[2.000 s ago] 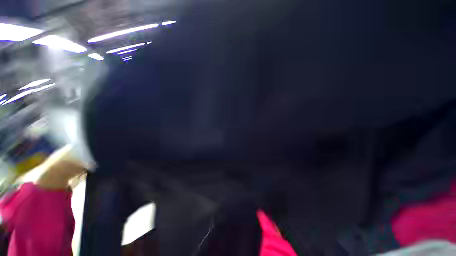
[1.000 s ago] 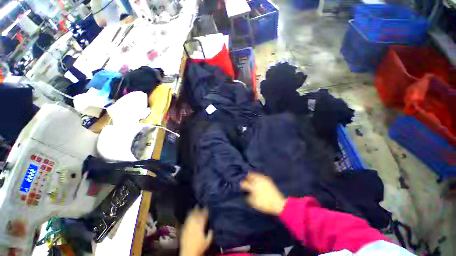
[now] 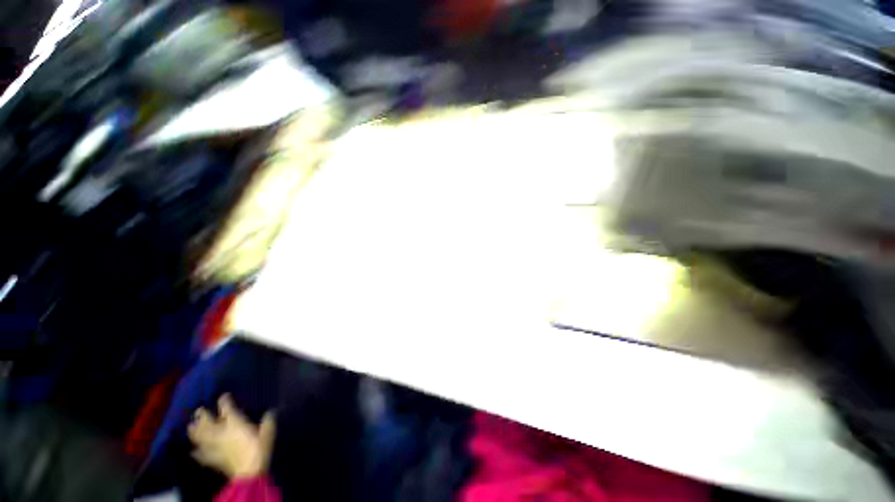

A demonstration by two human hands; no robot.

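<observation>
The view is blurred by motion. Dark navy cloth [image 3: 324,402] hangs or lies below the front edge of the white sewing table [image 3: 393,255]. My left hand [image 3: 231,441] is at the lower left, over the dark cloth, with its fingers apart and no visible grip. A bright pink sleeve [image 3: 559,466] shows below the table edge at the lower middle; my right hand is not visible. The sewing machine [image 3: 736,186] is a blurred white-grey arm at the upper right. Its needle area is too blurred to make out.
The lit machine bed shows a dark line [image 3: 618,336] in the tabletop. A yellowish table edge [image 3: 265,206] runs along the left. Beyond it are blurred dark heaps [image 3: 108,265]. Red bits [image 3: 216,319] show by the table's left corner.
The view has swung from the garment pile and floor bins to the white table, with the machine now at the right. My left hand is over dark cloth; my right hand has left the picture.
</observation>
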